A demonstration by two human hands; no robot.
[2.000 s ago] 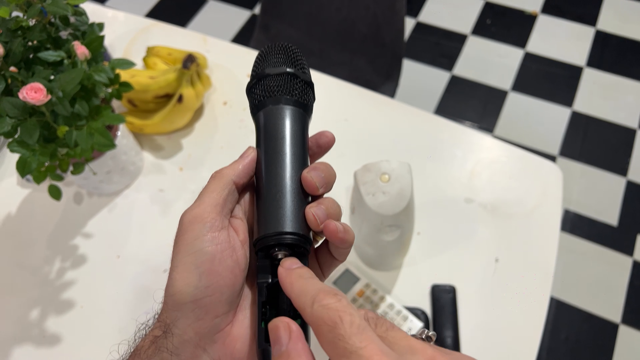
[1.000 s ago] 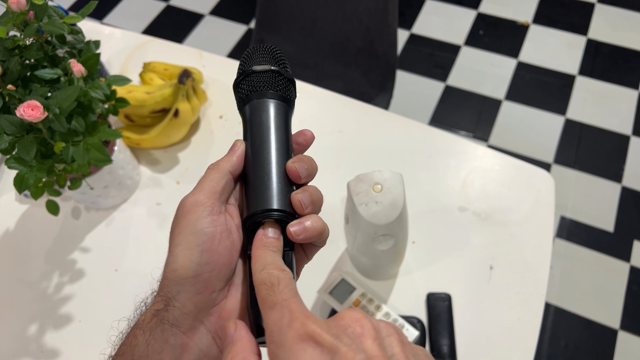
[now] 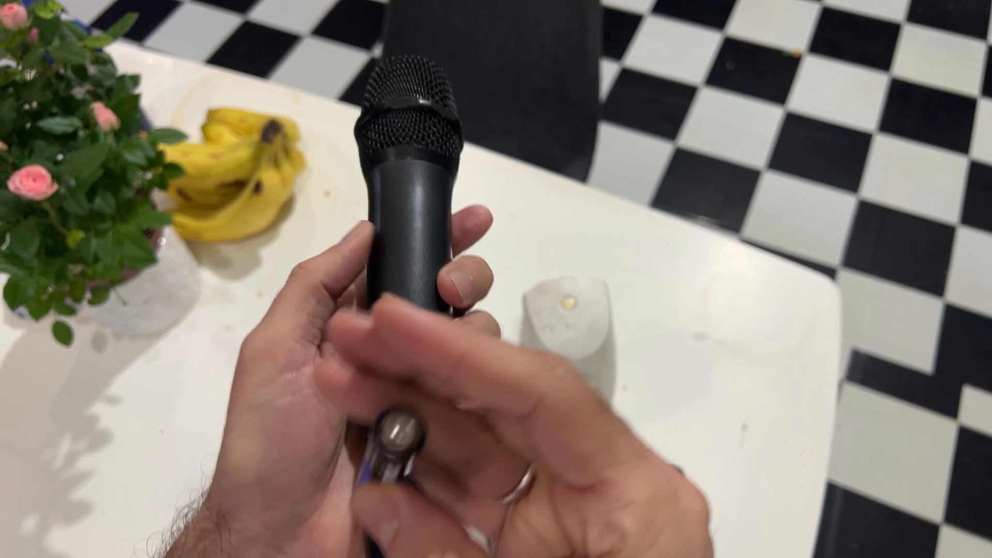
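Observation:
A black handheld microphone (image 3: pixel 411 225) with a mesh grille stands roughly upright in the view, grille end up. Wrapped around its body from behind is my left hand (image 3: pixel 287 387), thumb on the left side and fingertips on the right. My right hand (image 3: pixel 535 434), wearing a ring, is in front of the microphone's lower part and hides most of it. Between its thumb and fingers shows the round metal end of a small cylinder (image 3: pixel 399 430), which looks like a battery; whether it is clear of the microphone cannot be told.
Bananas (image 3: pixel 240 178) lie on the white table (image 3: pixel 721 372) at the left, beside a potted plant with pink roses (image 3: pixel 70 155). A white plastic device (image 3: pixel 570 318) is right of my hands. A dark chair (image 3: pixel 496 77) is beyond the table edge, over a checkered floor (image 3: pixel 899 232).
My right index finger was at the microphone's lower section; now the right hand is raised nearer the camera, with the small cylinder's end showing at its fingers. My left hand still holds the microphone.

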